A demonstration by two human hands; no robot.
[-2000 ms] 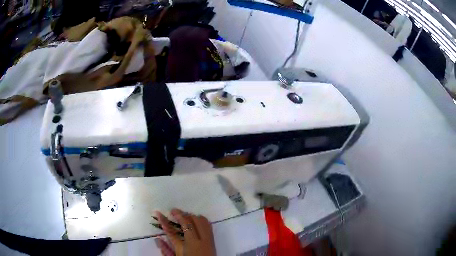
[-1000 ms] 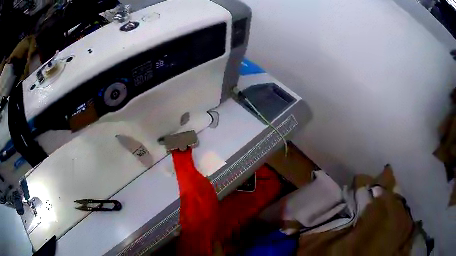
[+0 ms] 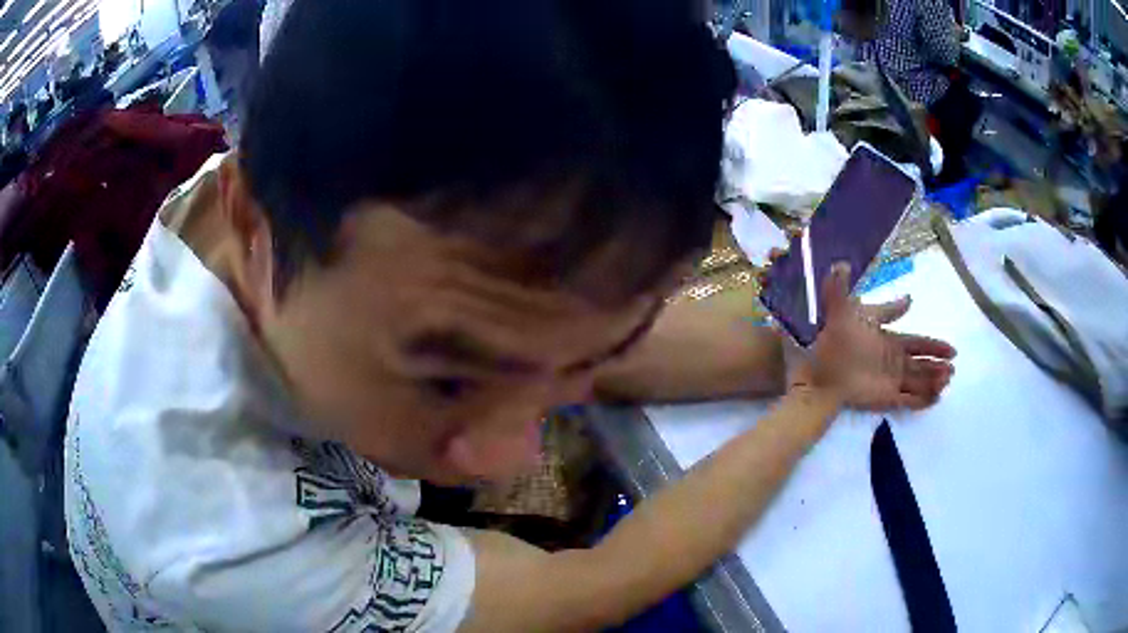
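Neither of my hands is in view. A smartphone (image 3: 860,216) with a dark purplish screen is held tilted above the white table (image 3: 792,495) by another person. That person's open hand (image 3: 872,359) is spread in front of the phone's lower end, palm and fingers towards the right. A narrow black strip (image 3: 907,526) lies on the table below that hand. Grey-tan and white fabric (image 3: 1033,278) is draped at the table's right side.
Another person (image 3: 247,445) in a white patterned shirt leans in close and fills the left and middle. White cloth (image 3: 779,148) lies bunched behind the phone. Dark red fabric (image 3: 111,186) is at the far left. A person in a checked shirt (image 3: 913,50) is at the back right.
The view has swung away from the sewing machine, snips and red cloth. Another person, a phone and the black strip on the table now show. My hand, visible two seconds ago, is gone from view.
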